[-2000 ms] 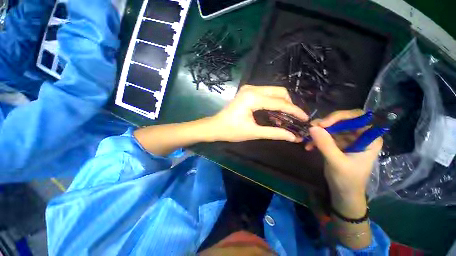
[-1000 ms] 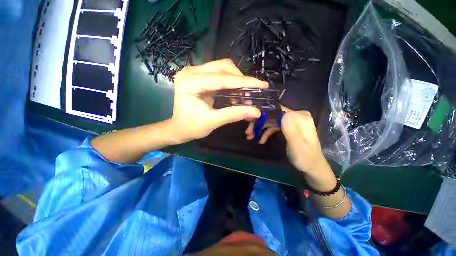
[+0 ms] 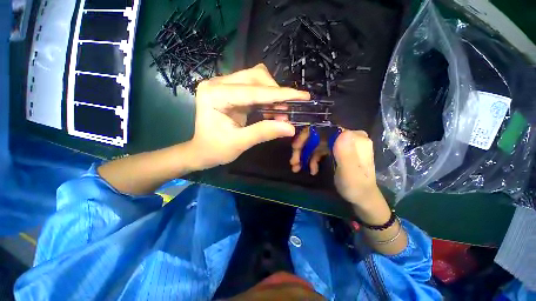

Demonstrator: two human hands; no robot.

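My left hand [image 3: 235,120] pinches a black moulded part [image 3: 302,111] of thin parallel bars between thumb and fingers, above the black tray [image 3: 267,161]. My right hand [image 3: 352,161] holds nippers with blue handles [image 3: 311,144]; the handles are spread and the jaws are at the right end of the part, too small to make out. Short black sticks [image 3: 305,53] lie heaped in the tray behind the hands. A pile of thin black sticks [image 3: 188,50] lies on the green surface left of the tray.
A clear plastic bag [image 3: 411,159] with a white label [image 3: 491,120] and green sticker [image 3: 513,133] lies right of the tray. A white-framed strip with black rectangles [image 3: 100,73] lies far left, beside a pale strip [image 3: 50,64]. A grey ribbed item [image 3: 520,241] is at the lower right.
The view has shifted right, so the bench things appear further left. The part has turned from slanted and bunched to level, with its bars apart. The nippers' handles have swung from pointing right to pointing downward.
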